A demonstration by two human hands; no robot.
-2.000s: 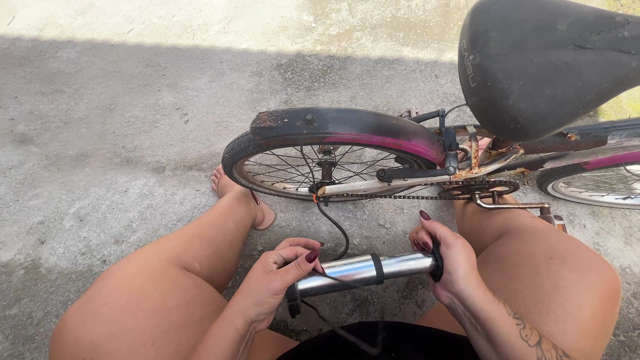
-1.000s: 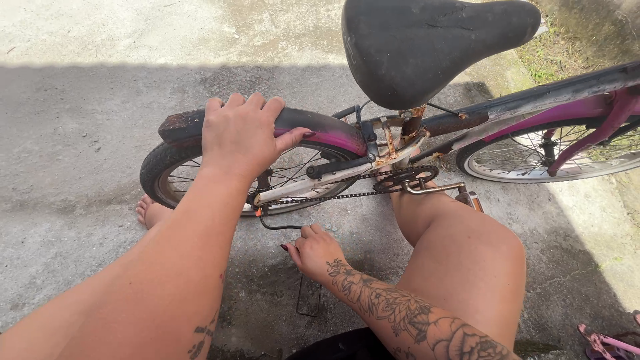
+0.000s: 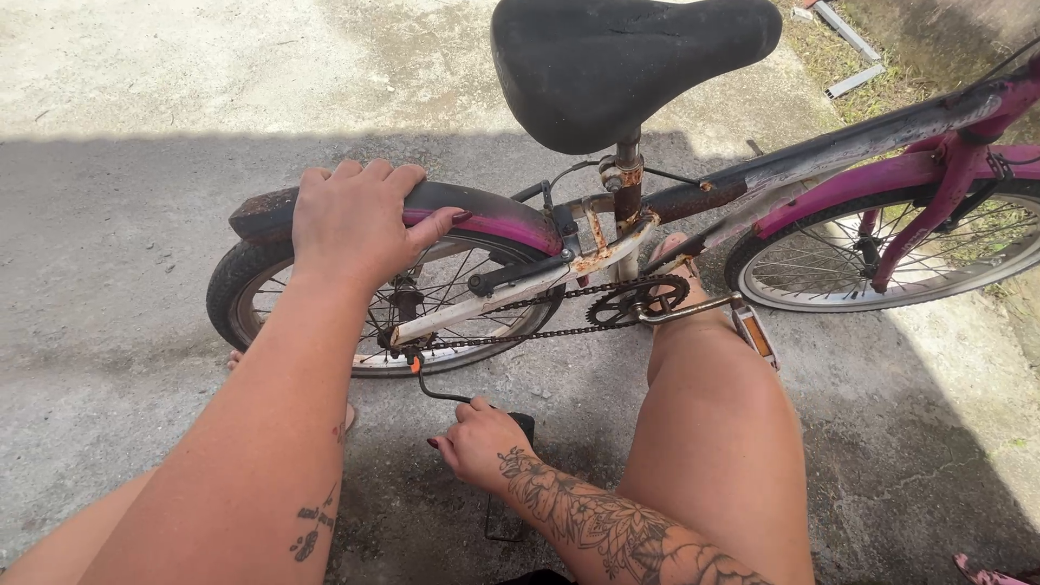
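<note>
My left hand [image 3: 357, 219] rests on top of the black and magenta rear fender [image 3: 487, 213] of an old bicycle, thumb apart from the fingers. Below the rear wheel [image 3: 520, 321], my right hand [image 3: 479, 439] is closed around something mostly hidden, where a black hose [image 3: 439, 396] runs in. That hose leads up to an orange piece [image 3: 415, 365] by the rear axle. Behind my right hand shows a black part of the pump [image 3: 524, 424], with a thin wire foot stand [image 3: 504, 528] below. The rusty chain [image 3: 536, 334] runs forward to the chainring [image 3: 634, 301].
A black saddle [image 3: 626, 65] rises above the rusty frame. The pedal [image 3: 756, 335] sits close to my right knee. To the right is the front wheel [image 3: 886, 244] under a magenta fender. Grey metal pieces [image 3: 853, 81] lie on grass at the upper right.
Two seconds ago both my hands were on the silver pump. My left hand has since moved to the rear fender, and my right hand is lower, by the hose. The view has shifted right.
</note>
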